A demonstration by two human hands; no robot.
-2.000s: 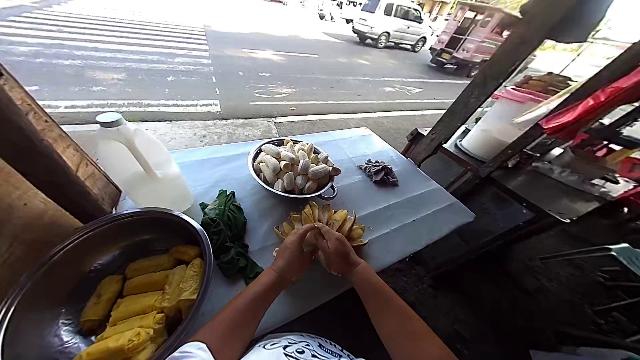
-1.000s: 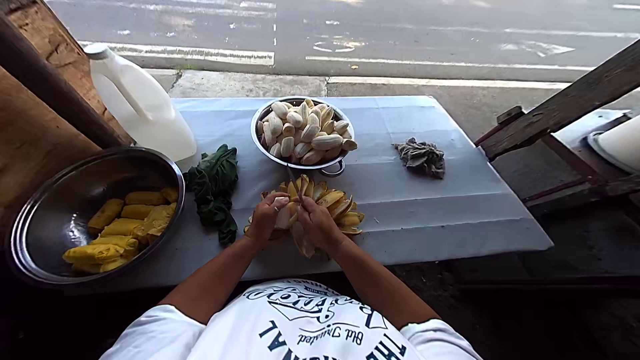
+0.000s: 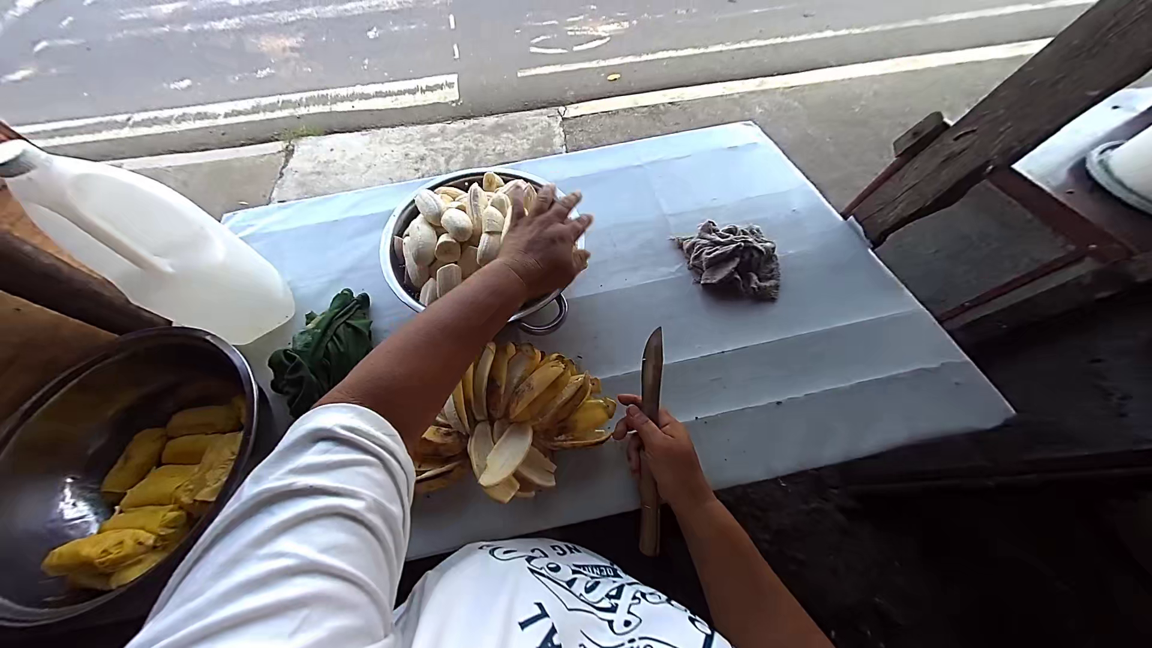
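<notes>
My left hand (image 3: 544,241) lies over the right side of a metal bowl (image 3: 393,277) heaped with peeled bananas (image 3: 457,223); its fingers are spread, and whether a banana is under the palm is hidden. Low at the right, my right hand (image 3: 664,450) grips a knife (image 3: 652,369), its blade pointing up and away from me. Between my arms, on the covered table, lies a bunch of yellow banana peels (image 3: 508,454), some showing their pale inner side. Several peels fan out toward the bowl.
A plastic jug (image 3: 162,243) stands at the left, behind a large metal basin (image 3: 243,360) holding yellow wrapped pieces (image 3: 157,486). Dark green leaves (image 3: 324,346) lie beside them. A crumpled grey cloth (image 3: 733,259) is on the table's right part. A wooden post (image 3: 999,108) slants at the right.
My hands were together at the peels; now the left is over the bowl and the right has moved to the right with the knife. The view has turned.
</notes>
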